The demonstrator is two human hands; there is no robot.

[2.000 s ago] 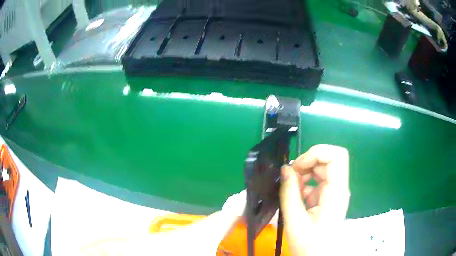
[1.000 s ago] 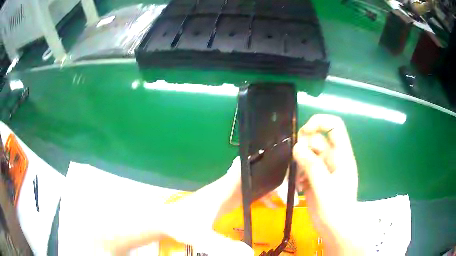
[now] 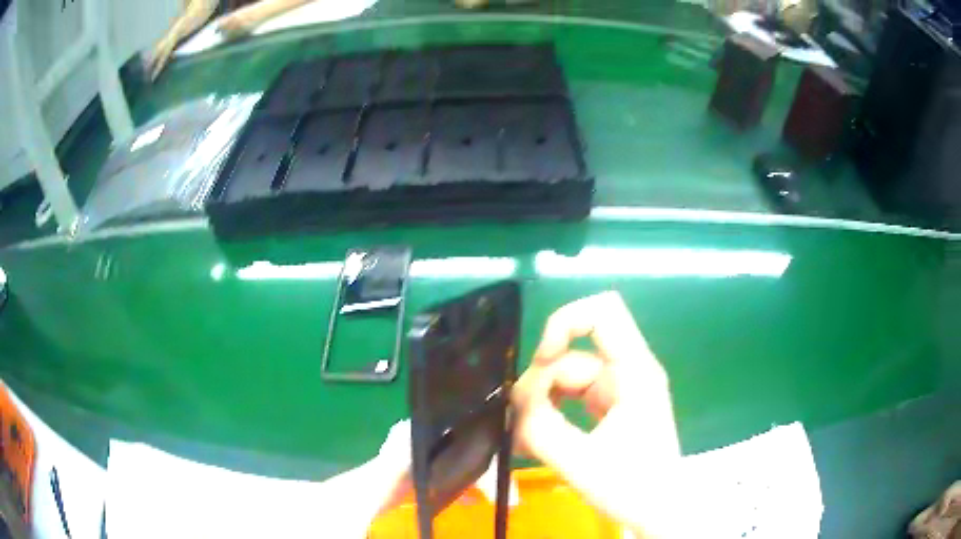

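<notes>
A dark phone middle frame [image 3: 461, 400] stands upright in front of me, its filled camera end at the top and its open window below. My left hand [image 3: 369, 486] holds it from behind and below, its fingers mostly hidden by the frame. My right hand [image 3: 595, 411] is at the frame's right edge, thumb and forefinger bent together against it. Whether a small part is between those fingertips cannot be seen. The orange tray [image 3: 559, 503] lies under both hands, partly covered.
Another phone frame [image 3: 364, 314] lies on the green belt [image 3: 211, 347]. Beyond it are stacked black trays [image 3: 400, 200] and a shiny clear bag [image 3: 158, 158]. The white sheet [image 3: 211, 490] has tiny specks at right. Another person's arms [image 3: 253, 16] show at the top left.
The view has shifted, and the belt frame now shows whole to the left of the held one. The held frame has turned more edge-on. The right hand stays at its right edge.
</notes>
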